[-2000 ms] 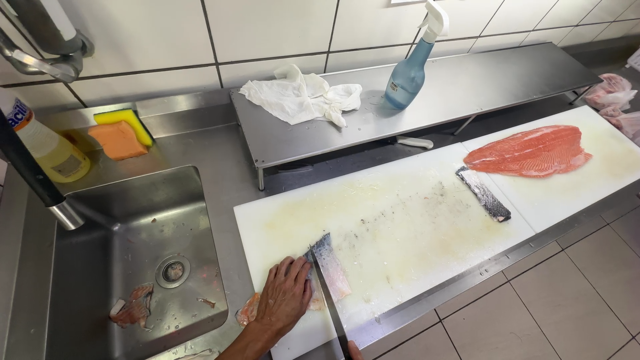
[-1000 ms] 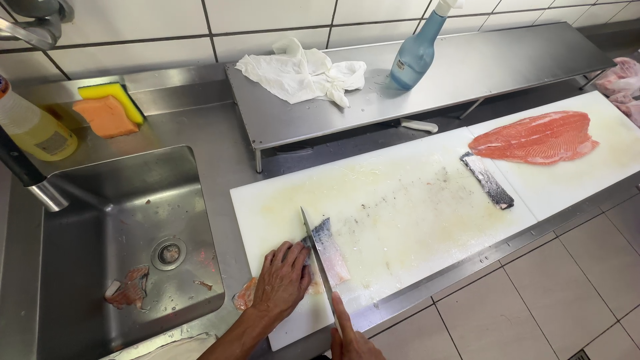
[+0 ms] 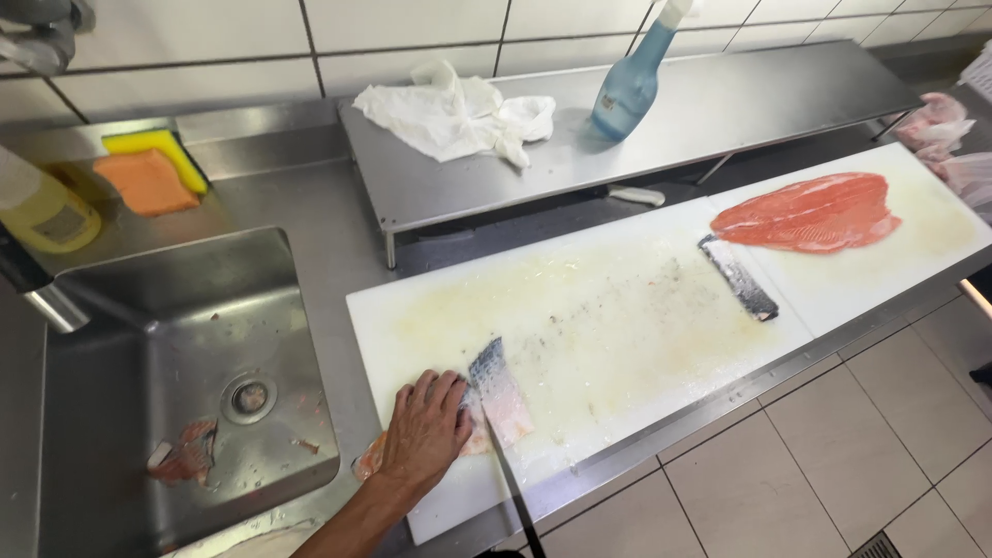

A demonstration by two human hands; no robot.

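My left hand (image 3: 428,430) presses on a piece of fish skin (image 3: 474,418) at the near left of the white cutting board (image 3: 604,341). Right beside it lies a strip of fish skin (image 3: 500,395), dark at its far end and pale nearer me. The long blade of a knife (image 3: 508,473) points between the two pieces and runs down to the bottom edge. My right hand is out of view. A dark strip of fish skin (image 3: 740,280) rests farther right, near the tip of an orange-pink fish fillet (image 3: 814,213). More orange fish flesh (image 3: 370,457) shows beside my left wrist.
Left of the board is a steel sink (image 3: 186,310) with fish scraps (image 3: 186,453). Behind stands a low steel shelf (image 3: 573,174) bearing a white cloth (image 3: 457,112) and a blue spray bottle (image 3: 632,81). Beneath its edge lies a white-handled knife (image 3: 635,194). Sponges (image 3: 147,182) sit behind the sink.
The knife has drawn back toward me, and my right hand, seen a second ago, has left the view. A gap now shows between the skin strip and the piece under my left hand.
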